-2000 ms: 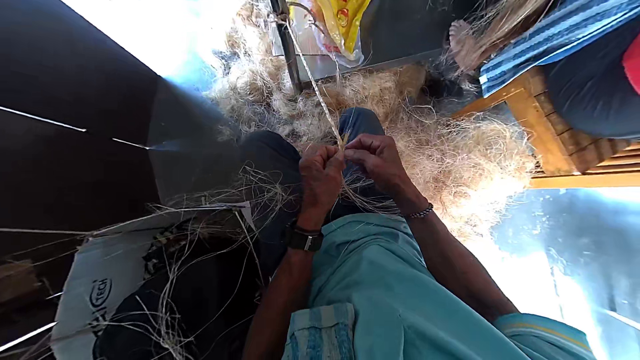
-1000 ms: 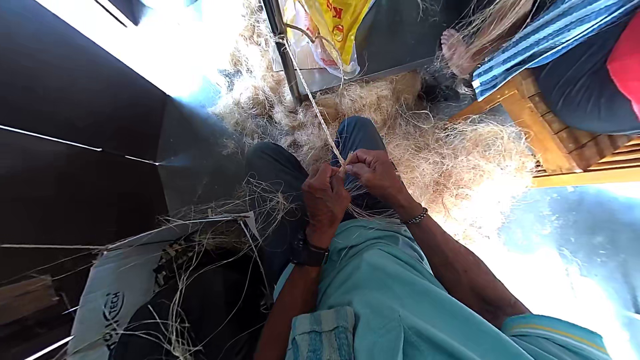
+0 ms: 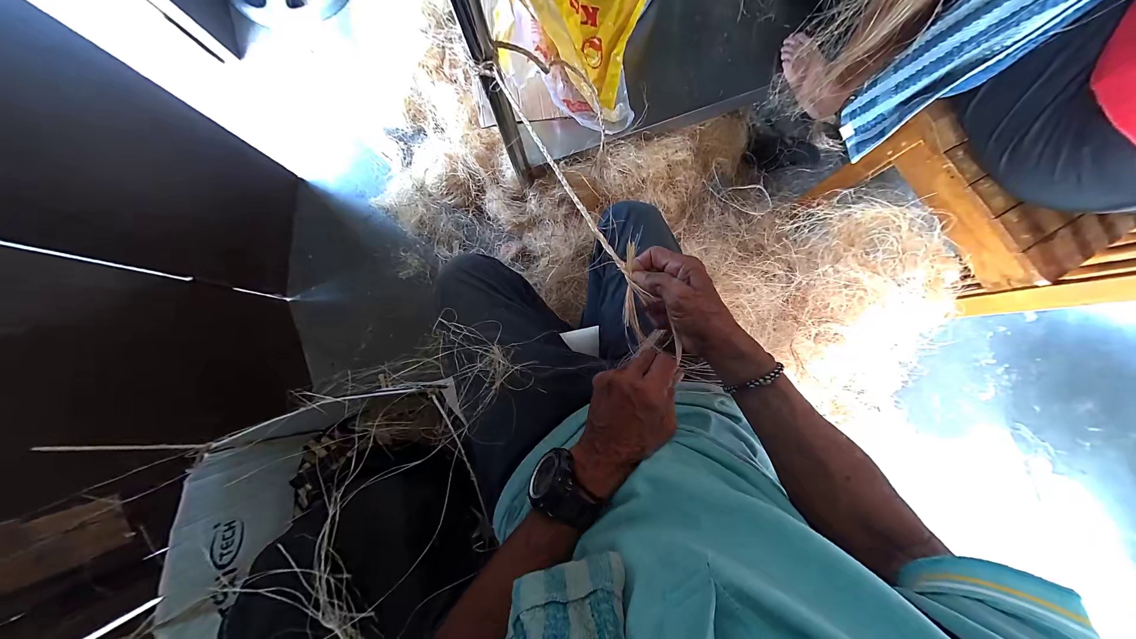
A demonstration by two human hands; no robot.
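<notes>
A braided cord of pale plant fiber [image 3: 568,185] runs taut from a dark metal post [image 3: 493,89] down to my hands. My right hand [image 3: 679,297] pinches the cord's lower end, where loose strands fan out. Below and to the left of it, my left hand [image 3: 632,404], with a black watch on its wrist, grips fiber strands between thumb and fingers, close to my shirt. Short fiber ends stick up beside my right fingertips. The exact hold of the left fingertips is partly hidden.
Heaps of loose fiber [image 3: 852,293] cover the floor ahead. A cardboard box [image 3: 191,524] with a black bag [image 3: 390,541] and stray strands stands at left. Yellow plastic bags [image 3: 595,44] hang near the post. Another person's foot [image 3: 809,75] and a wooden bench [image 3: 967,204] are at right.
My left hand has moved down toward my shirt, away from the cord's lower end, where both hands were together. My right hand remains at the cord.
</notes>
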